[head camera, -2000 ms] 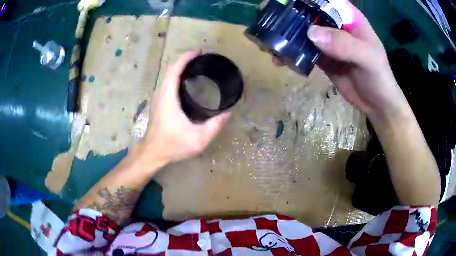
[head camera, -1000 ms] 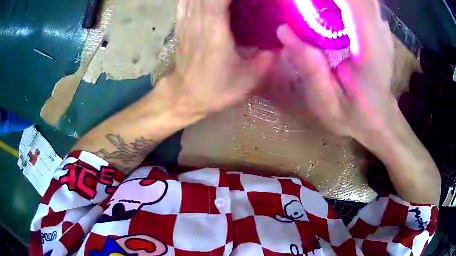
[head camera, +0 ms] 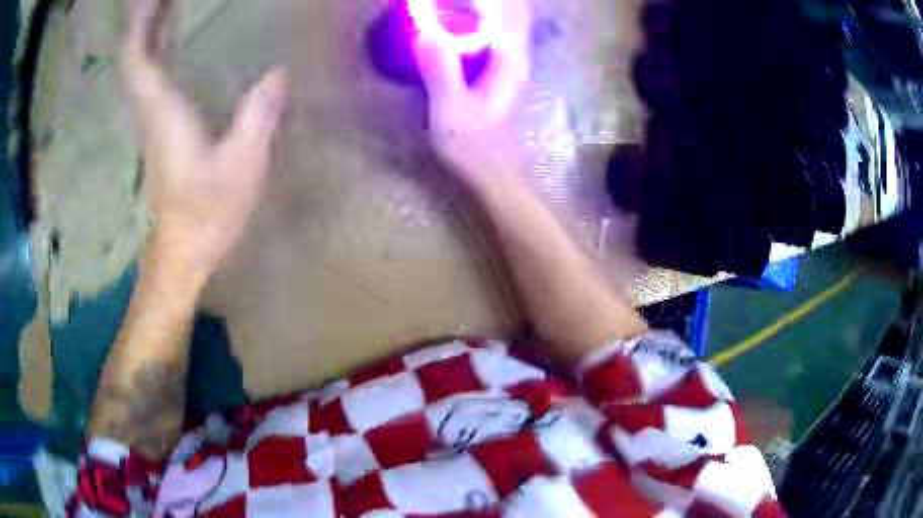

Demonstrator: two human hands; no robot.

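Note:
A dark unit (head camera: pixel 397 49) with a glaring pink-white ring is at the top of the view, over the cardboard mat (head camera: pixel 334 304). My right hand (head camera: pixel 481 91) is on the unit, fingers around its lit end; the glare and blur hide the exact grip. My left hand (head camera: pixel 202 152) is over the left part of the cardboard, empty, with thumb and fingers spread apart. The black shell is not seen apart from the unit; whether the two are joined cannot be told.
A cluster of black cylindrical shells (head camera: pixel 744 132) is piled at the right. A torn cardboard tongue (head camera: pixel 36 364) lies at the left over the green surface (head camera: pixel 96 293). A yellow line (head camera: pixel 784 322) crosses the green floor at lower right.
My left hand has come off the dark part and moved left, opening. My right hand and the lit unit have moved left in view. The view has shifted, showing more of the shell pile.

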